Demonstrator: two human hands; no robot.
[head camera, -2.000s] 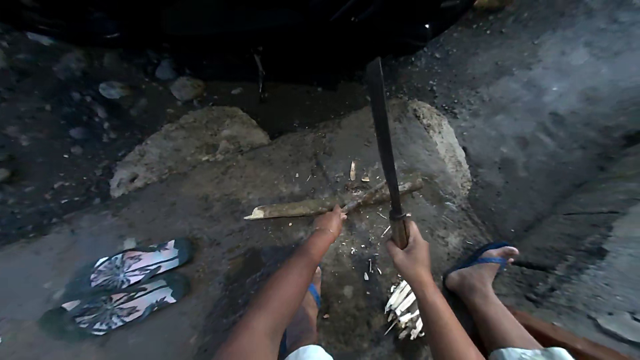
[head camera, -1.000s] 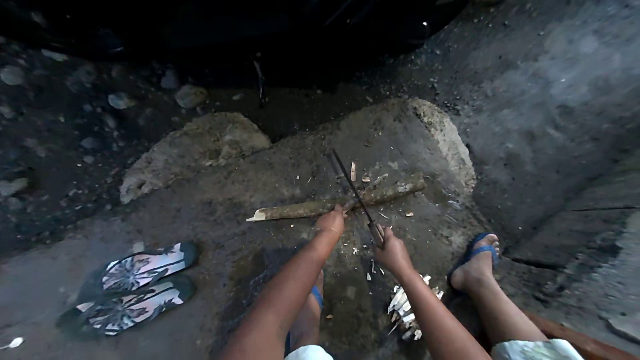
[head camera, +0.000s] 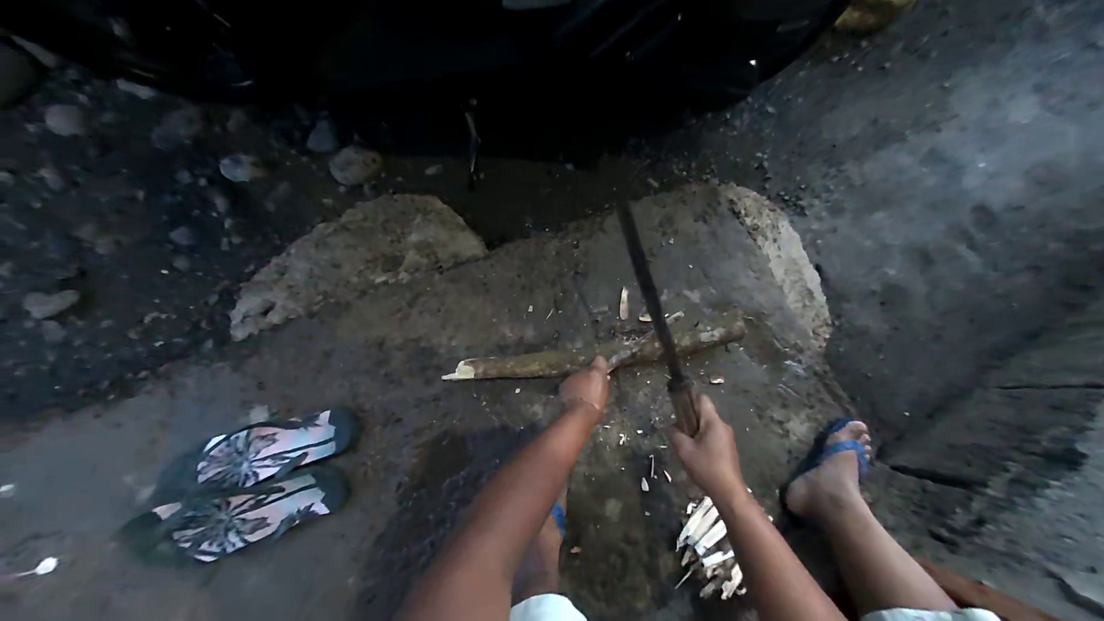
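Note:
My right hand (head camera: 709, 442) is closed around the wooden handle of a machete (head camera: 649, 289), whose long dark blade points up and away, over the right part of a branch (head camera: 517, 366). That branch lies crosswise on the concrete, with a pale cut end at the left. At its middle my left hand (head camera: 588, 385) seems to grip a thinner stick (head camera: 634, 349) that rests on or against the branch; the fingers are partly hidden. Pale split wood pieces (head camera: 709, 539) lie in a pile beside my right forearm. Small chips are scattered around the branch.
A pair of patterned flip-flops (head camera: 259, 487) lies at the left. My feet, in blue flip-flops (head camera: 832, 453), flank the work area. Rough broken concrete (head camera: 371, 246) edges the slab, with stones (head camera: 354, 164) beyond. A large dark glossy object (head camera: 517, 69) spans the top.
The machete was raised two seconds ago, came down toward the wood one second ago, and its blade now points up and away again. My left hand stays at the middle of the branch.

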